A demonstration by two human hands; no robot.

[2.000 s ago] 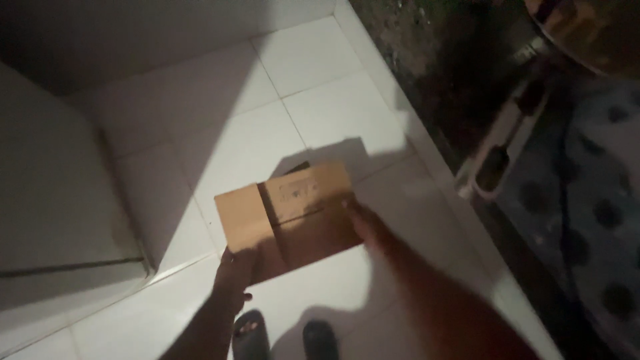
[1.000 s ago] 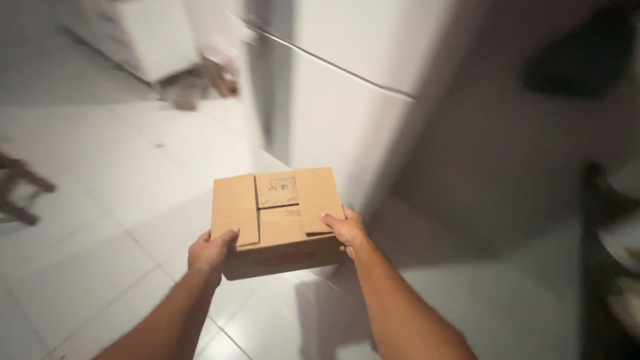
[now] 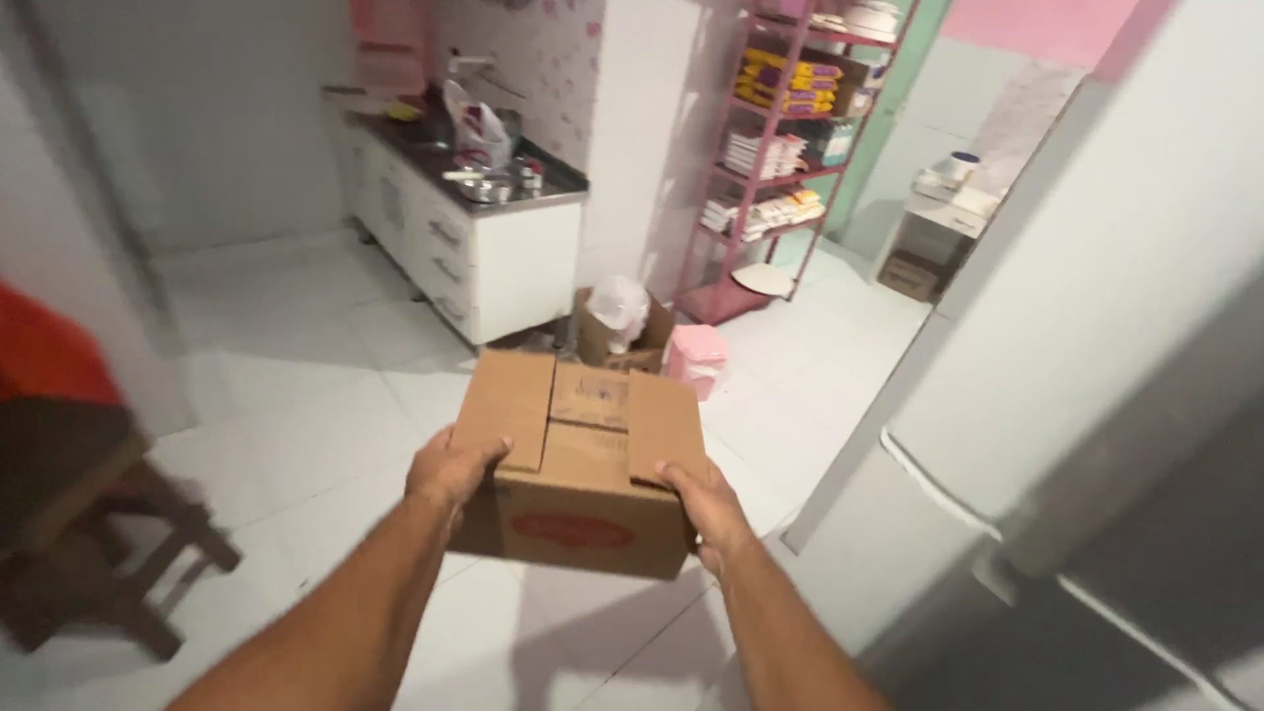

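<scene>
A brown cardboard box (image 3: 588,449) is held out in front of me, above the tiled floor. Its top flaps are folded down, and its near side bears a red printed oval. My left hand (image 3: 456,469) grips the left side, thumb on the top flap. On the right side my right hand (image 3: 706,504) has the same kind of hold, thumb near the flap's corner. The fingers beneath and behind the box edges are mostly hidden.
A wooden stool (image 3: 89,513) stands at left, a white refrigerator (image 3: 948,405) at right. Ahead are a white sink cabinet (image 3: 523,267), an open carton (image 3: 642,341) with a plastic bag, a pink bin (image 3: 697,357), a red metal shelf rack (image 3: 755,178) holding packages, and a small white table (image 3: 943,209).
Both hands keep hold of the cardboard box throughout. The view has swung widely, from the floor by a dark counter to the room with the sink cabinet and shelf rack.
</scene>
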